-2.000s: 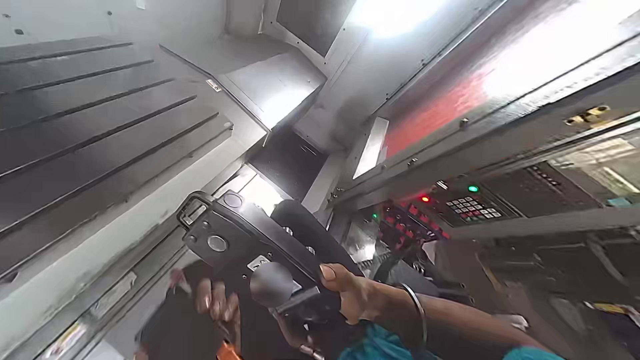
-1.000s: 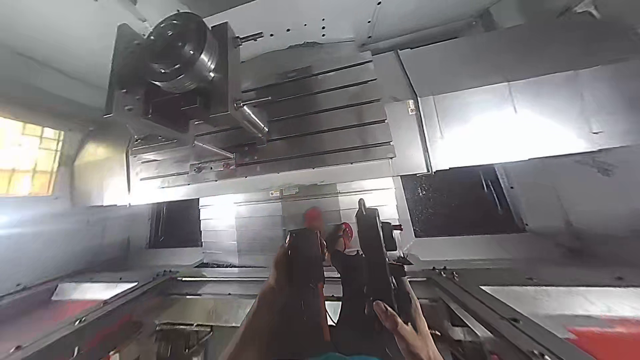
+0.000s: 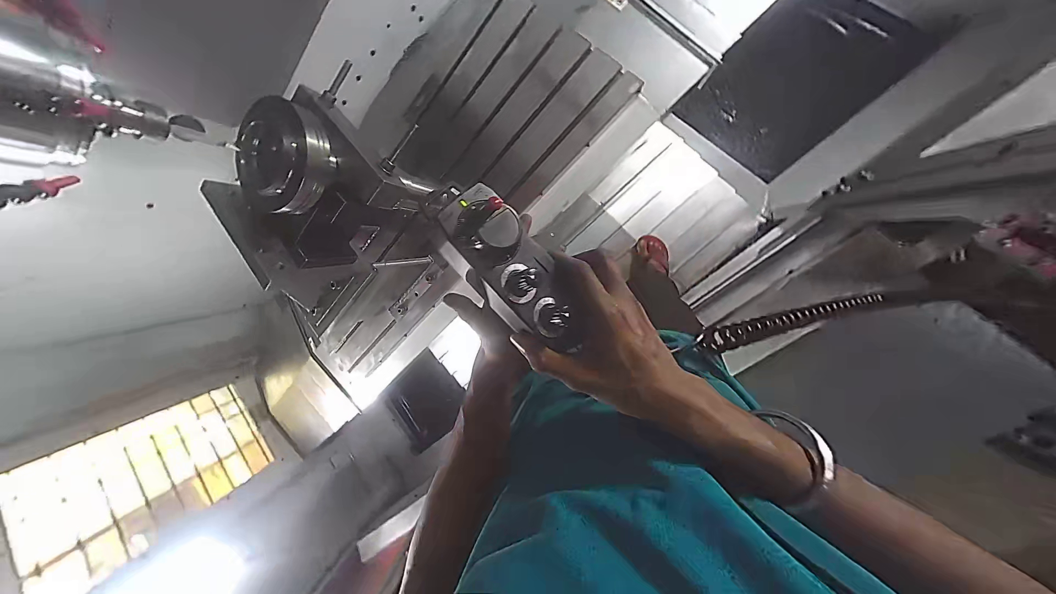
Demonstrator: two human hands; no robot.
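A handheld CNC pendant (image 3: 505,264) with a round handwheel, two lower knobs and lit red and green spots is held in front of my teal clothing. My right hand (image 3: 615,338), a metal bangle on its wrist, grips the pendant's right side and lower end. On the other side my left hand (image 3: 487,330) supports it from behind, thumb up along the edge, most fingers hidden. A coiled cable (image 3: 792,322) runs off to the right. Beyond the pendant a round metal chuck (image 3: 285,155) sits on a bracket on the slotted machine table (image 3: 528,99).
The machine spindle with its cutting tool (image 3: 186,128) points at the chuck from the upper left. Metal way covers (image 3: 660,190) lie below the table. A dark opening (image 3: 792,82) is at the upper right, and a barred window (image 3: 132,478) at the lower left.
The view has swung and tilted strongly. A second ago my hands were apart, each by a dark object; now both are together on the pendant, whose knobbed face shows.
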